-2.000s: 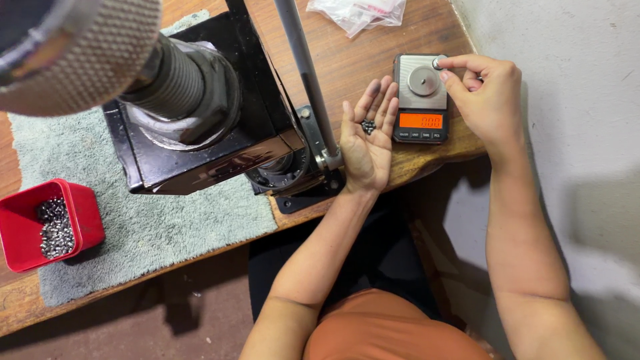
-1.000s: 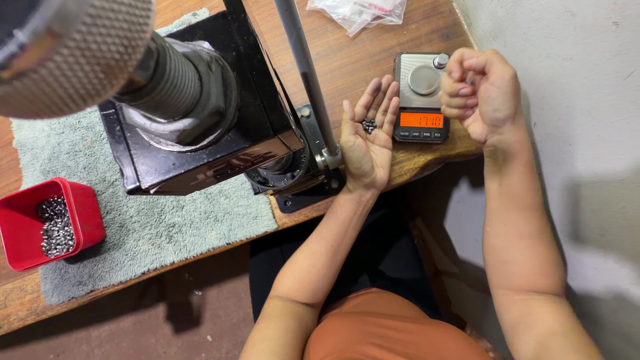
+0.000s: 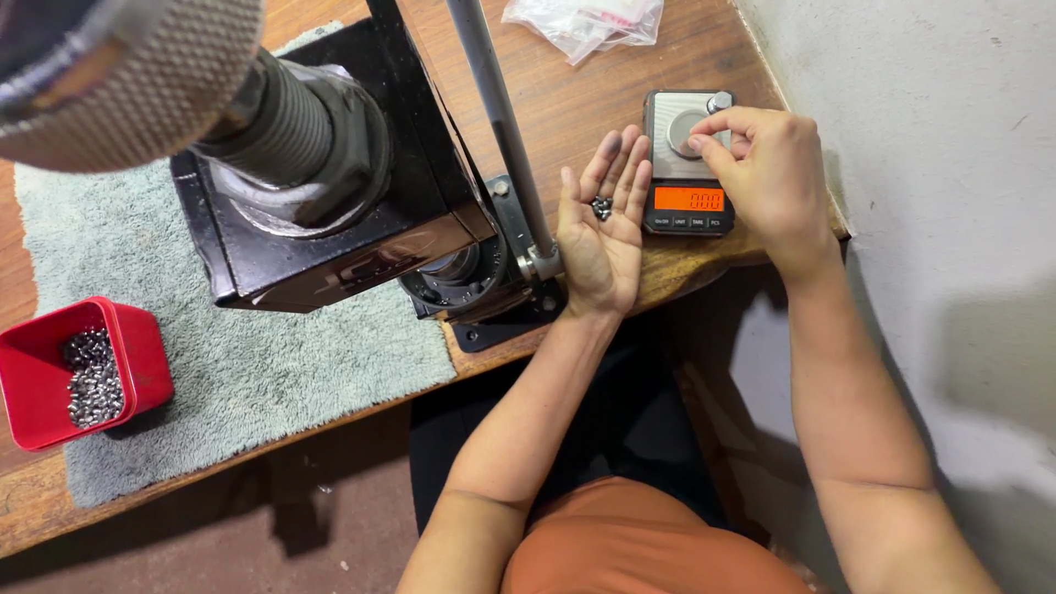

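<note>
My left hand (image 3: 606, 239) lies palm up beside a digital pocket scale (image 3: 689, 165), with several small metal pellets (image 3: 601, 208) resting near the base of its fingers. One of its fingertips is darkened. Over the scale's round pan (image 3: 683, 134) is my right hand (image 3: 763, 169), thumb and forefinger tips together; whether a pellet is between them cannot be seen. The orange display is lit and reads 0.00. A small metal cylinder (image 3: 718, 101) stands at the scale's upper right corner.
A black press (image 3: 330, 198) with a knurled knob and a grey rod rises left of my hands. A red plastic container (image 3: 147, 359) of metal pellets sits on a grey-green towel (image 3: 272, 371). Clear plastic bags (image 3: 590, 25) lie at the back; a wall (image 3: 924, 165) borders the right side.
My right hand was drawn back from the pan with curled fingers one second ago and is now over it. The display has gone from a nonzero reading to 0.00. My left hand has stayed put.
</note>
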